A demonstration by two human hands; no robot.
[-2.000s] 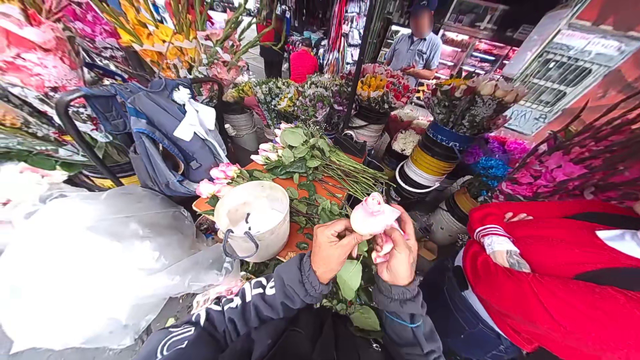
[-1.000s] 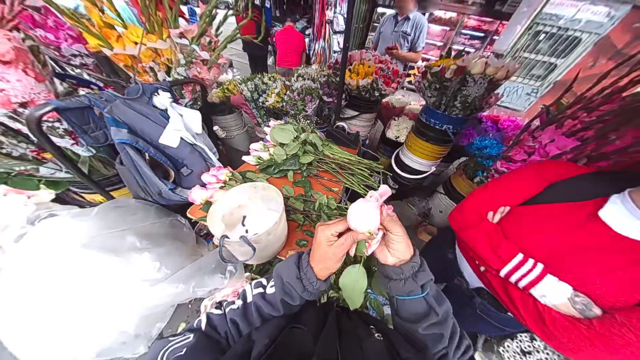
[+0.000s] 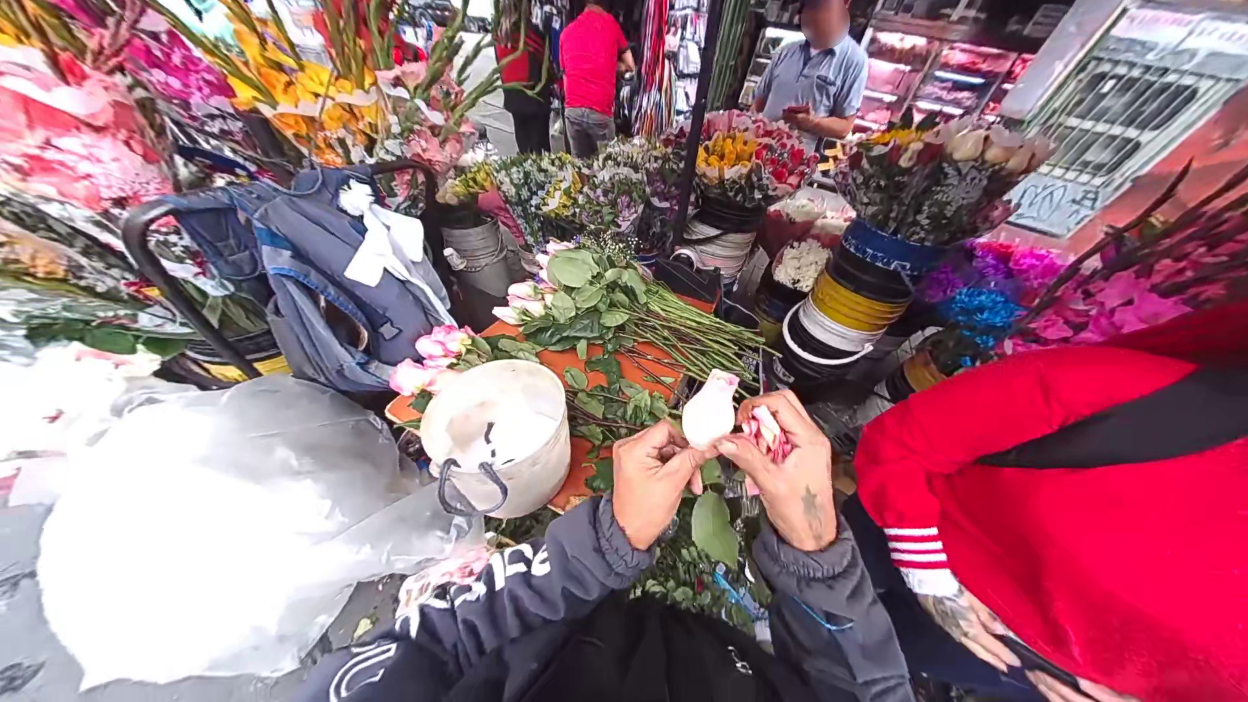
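Note:
My left hand [image 3: 655, 480] grips a pale pink-and-white rose [image 3: 710, 411] just below its bloom. Close against its right side is my right hand [image 3: 788, 466], which holds several loose pink-and-white petals [image 3: 767, 433] between thumb and fingers. A green leaf [image 3: 715, 527] hangs below the hands. Behind them, a bunch of roses with green leaves [image 3: 585, 292] and long stems [image 3: 707, 331] lies across an orange tabletop [image 3: 639, 372]. The white plastic bucket [image 3: 549, 453] stands to the left of my left hand, with a dark rope handle. Pink roses [image 3: 429, 359] lie behind the bucket.
Clear plastic wrap [image 3: 234, 517] spreads at left, below a blue-grey backpack [image 3: 331, 263] on a dark metal frame [image 3: 161, 273]. A person in a red top [image 3: 1063, 487] is close at right. Stacked buckets [image 3: 843, 292] with flowers stand behind; more people are farther back.
My hands have moved slightly apart, and the rose now tilts upright in my left hand. Loose petals now show in my right hand. The person in red has lowered a hand.

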